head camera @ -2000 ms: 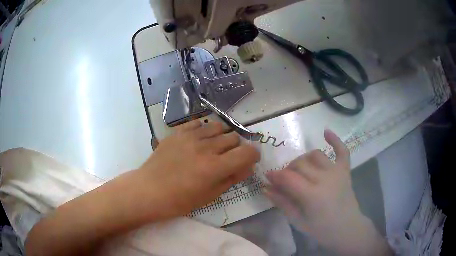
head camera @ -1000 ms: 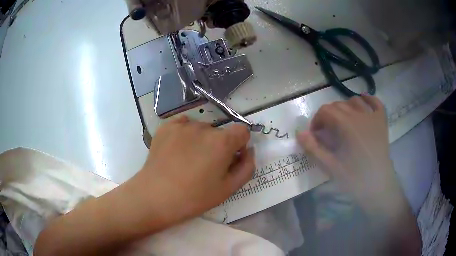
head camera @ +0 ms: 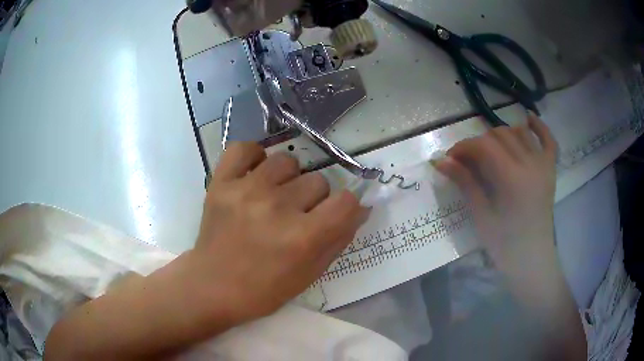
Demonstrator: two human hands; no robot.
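Note:
My left hand (head camera: 282,222) lies at the front of the metal binder attachment (head camera: 321,141), fingers curled, covering part of its lower plate. My right hand (head camera: 505,173) is over the table's front strip, right of the wavy wire end, with thumb and fingertips drawn together. A faint pale strip seems to lie between the hands near the wire; it is too blurred to tell if either hand holds it. The presser foot area (head camera: 258,60) shows under the machine head (head camera: 254,10), with no cloth visible there.
Green-handled scissors (head camera: 462,49) lie right of the machine, handles near my right fingers. A printed ruler (head camera: 395,243) runs along the front edge. Cream cloth (head camera: 63,247) lies at lower left and under my left forearm. More white cloth (head camera: 607,310) hangs at lower right.
My right hand has moved right and up, away from my left hand, towards the scissors' handles. My left hand has shifted slightly up, over the binder's lower plate. The camera view has also shifted.

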